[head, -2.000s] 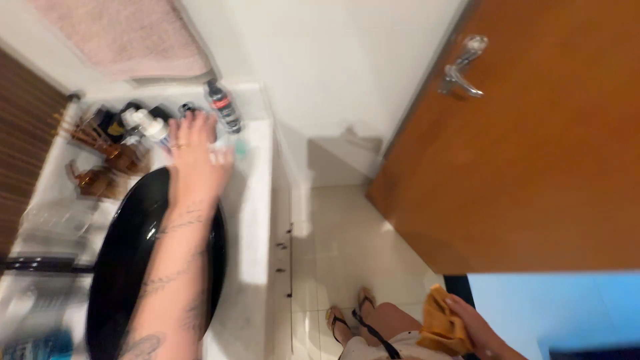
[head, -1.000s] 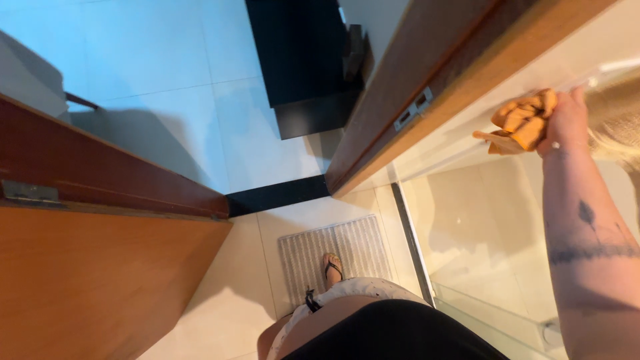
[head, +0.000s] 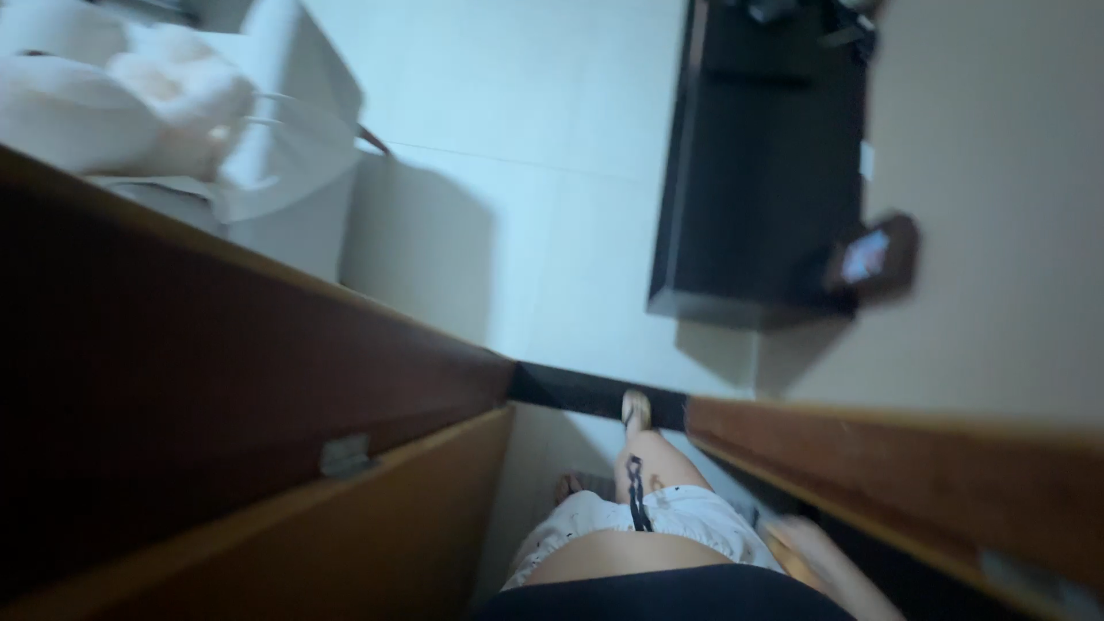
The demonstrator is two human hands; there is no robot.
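My right hand (head: 802, 548) is low at the right, blurred, beside my white shorts (head: 595, 519) and close to the wooden door frame on the right. A strip of orange-brown cloth (head: 792, 561) shows at its fingers, so the hand is closed on it. My left hand is out of view. One sandalled foot (head: 636, 407) is over the dark door threshold (head: 565, 388), and the other foot is behind it on the tiles.
An open wooden door (head: 345, 526) and its frame stand at the left, the right jamb (head: 862, 457) opposite. Beyond are a dark low cabinet (head: 768, 190), a small brown object (head: 888, 254) by its corner, and a light bed or seat (head: 302, 181) holding pale, soft-looking things.
I have moved forward into the doorway, and the view shows more of the room beyond. My right hand, raised with the orange-brown cloth a second ago, is now low beside my hip.
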